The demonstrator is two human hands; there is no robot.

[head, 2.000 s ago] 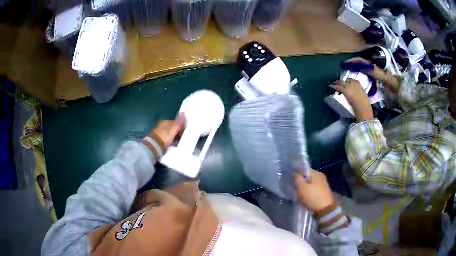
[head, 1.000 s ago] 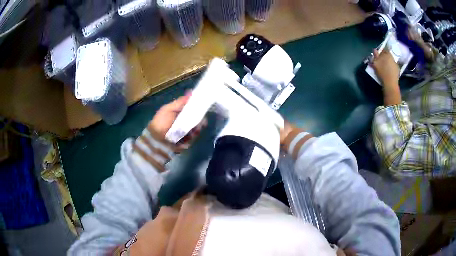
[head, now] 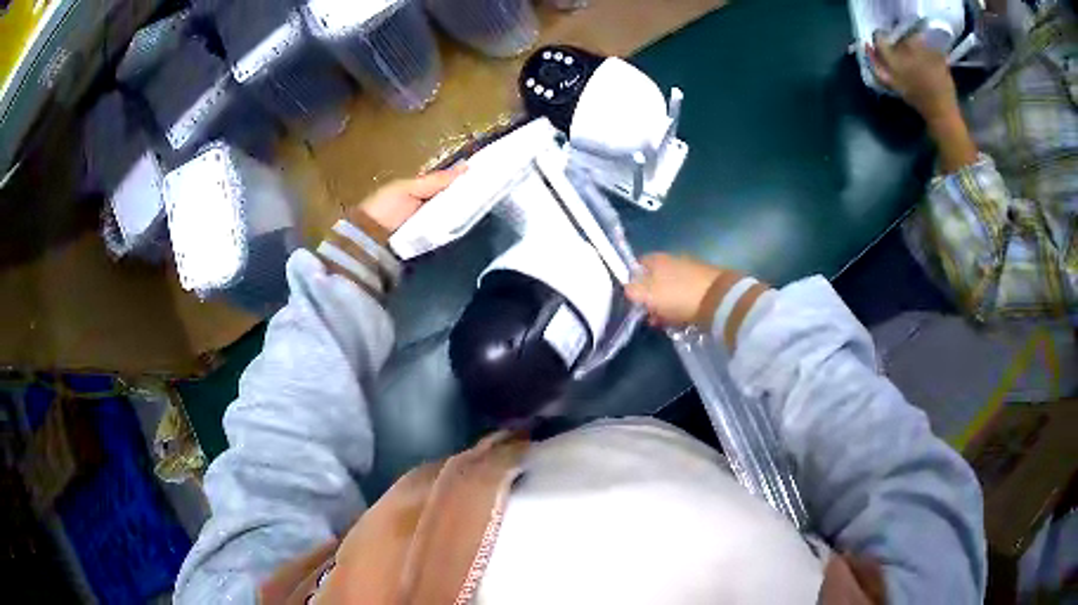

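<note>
A white security camera (head: 556,242) with a glossy black ball head (head: 502,349) is held in front of my body, its head towards me. A white label shows on the head. My left hand (head: 408,201) holds the end of its white bracket (head: 479,189). My right hand (head: 671,290) is at the camera's right side, its fingers on clear plastic, apparently an air-column bag (head: 609,343), lying along that side. A second camera (head: 615,112) rests on the green mat just beyond, its lens face to the left.
Bagged units (head: 207,225) stand on brown cardboard (head: 343,166) at the left and back. Clear ribbed bags (head: 745,425) hang at the bench edge by my right forearm. At the right, another worker's hand (head: 920,77) holds a white unit on the green mat (head: 786,154).
My right hand has come from behind the camera to its right side. The held camera has shifted slightly left and up in view. The view has turned, and the neighbour's hand appears higher.
</note>
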